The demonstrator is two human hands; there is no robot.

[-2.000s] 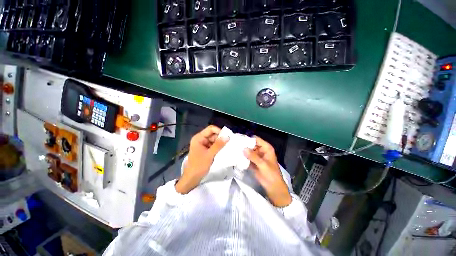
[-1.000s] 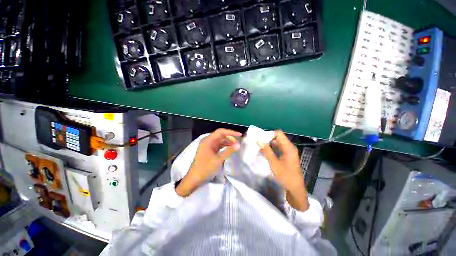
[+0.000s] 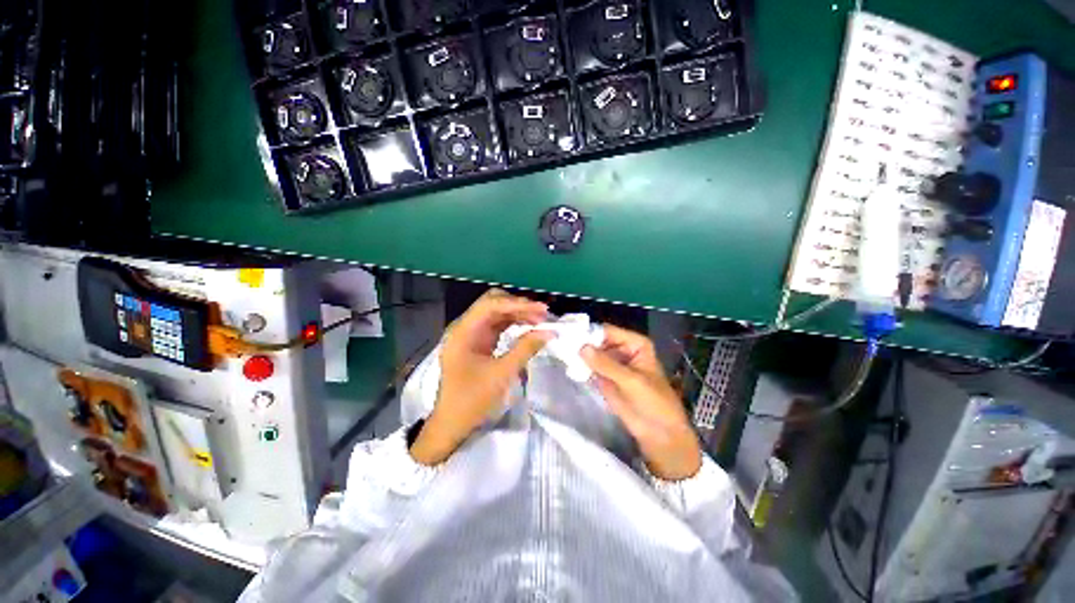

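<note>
My left hand and my right hand hold a crumpled white tissue between their fingertips, in front of my coat and below the bench edge. One round black disc with a small white-outlined rectangle lies flat on the green mat, just beyond my hands. The black blister tray lies farther off, slightly tilted, with a similar disc in most visible pockets. One front-row pocket near its left end holds no disc.
Shiny black stacked trays stand at the left. Below them is a white machine with a handheld control panel. At right are a white small-parts sheet, a syringe with a blue cap and hose, and a blue controller.
The tissue was spread wider between my hands and is now more bunched up. My hands are closer together than one second ago. The view has shifted right since two seconds ago; the loose disc stays put.
</note>
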